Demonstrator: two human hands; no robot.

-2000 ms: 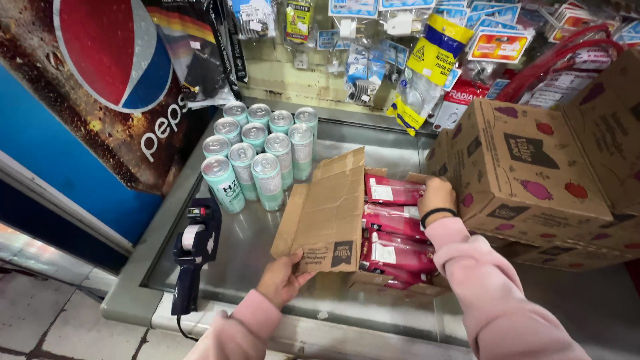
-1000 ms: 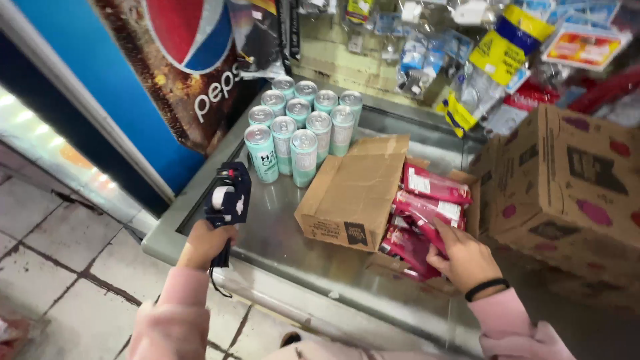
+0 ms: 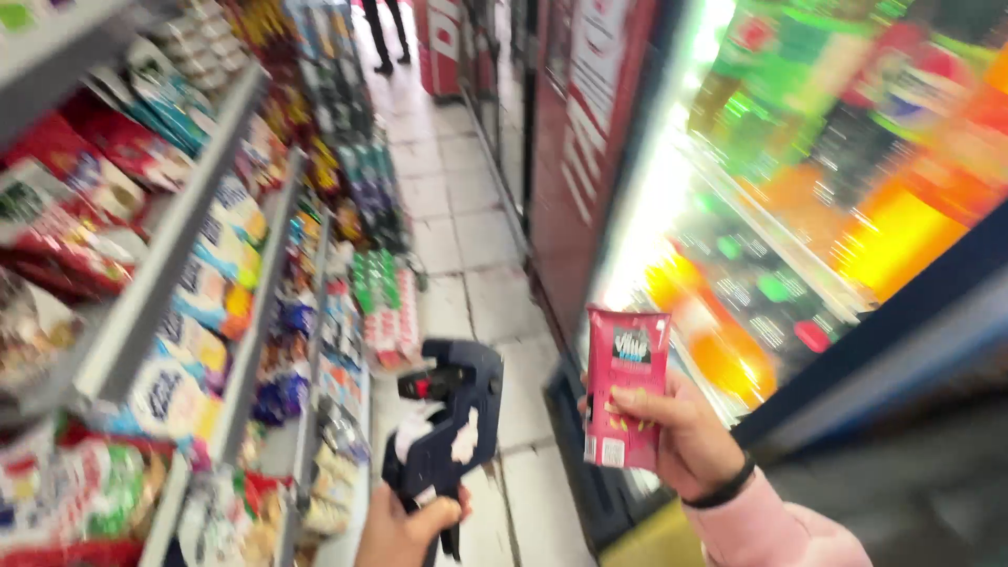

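Observation:
My left hand [image 3: 413, 524], low in the middle, is closed around the handle of a dark blue price label gun [image 3: 453, 417]. The gun points upward, with a roll of white labels showing on its side. To the right, my right hand [image 3: 693, 433] grips a pink-red snack packet [image 3: 628, 386] upright between thumb and fingers, its printed front towards me. A black band circles the right wrist. The packet and the gun are apart, both held above the floor. The cardboard box and the cans are out of view.
Shelves of packaged snacks [image 3: 185, 346] line the left side. A lit drinks cooler [image 3: 756, 197] with bottles stands at the right, a red cabinet [image 3: 579, 134] beyond it. A tiled floor [image 3: 441, 205] runs between them. Far off, a person's legs [image 3: 386, 35] are visible.
The view has swung from the counter to an aisle. My left hand, on the box's flap two seconds ago, now holds the label gun. My right hand has brought a packet away from the box.

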